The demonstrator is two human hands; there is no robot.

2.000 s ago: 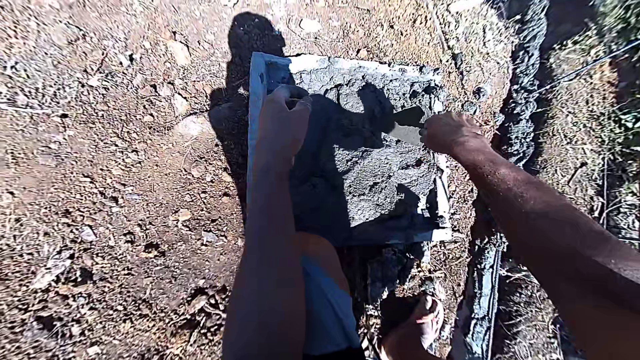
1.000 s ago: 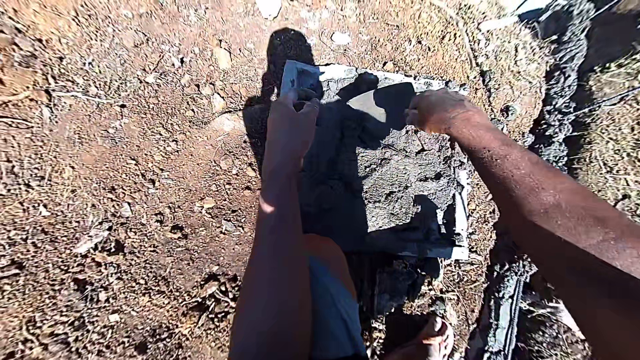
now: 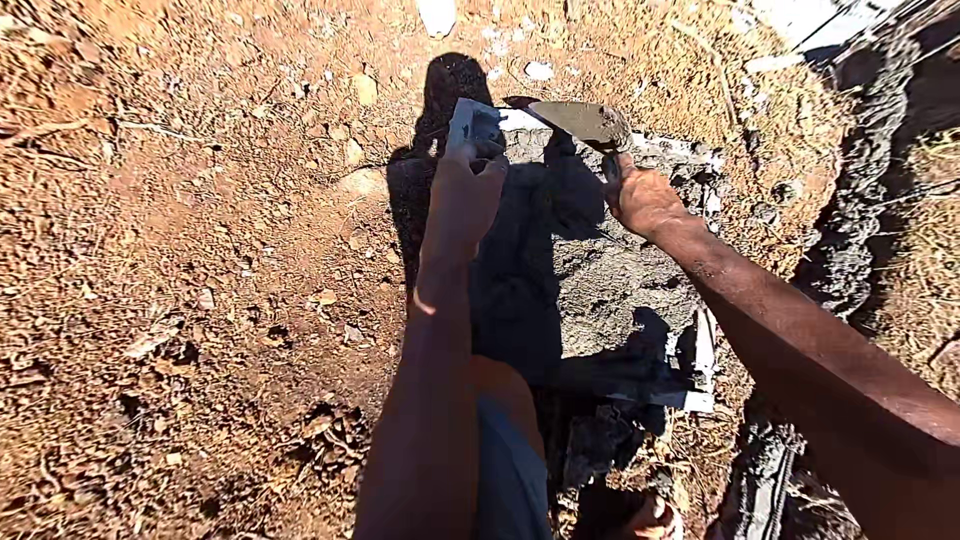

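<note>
Grey wet mortar (image 3: 622, 274) fills a shallow square form lying on the ground, its pale rim (image 3: 705, 349) showing at the right side. My right hand (image 3: 645, 196) grips the handle of a pointed metal trowel (image 3: 589, 124), whose blade is lifted over the far edge and points left. At the form's far left corner, my left hand (image 3: 469, 191) is closed around the pale rim piece, fingers near a small mortar-smeared hollow. Shadow from my body and arms covers the left half of the mortar.
Reddish, stony soil (image 3: 225, 262) with twigs spreads on the left. A ridge of grey mortar (image 3: 862, 217) runs down the right side beside dry grass. A pale sheet (image 3: 817, 22) lies at the top right. My foot (image 3: 656, 517) is just below the form.
My right hand with the trowel has moved from over the mortar's right part to the far edge, and the blade has turned. My left hand remains at the far left corner.
</note>
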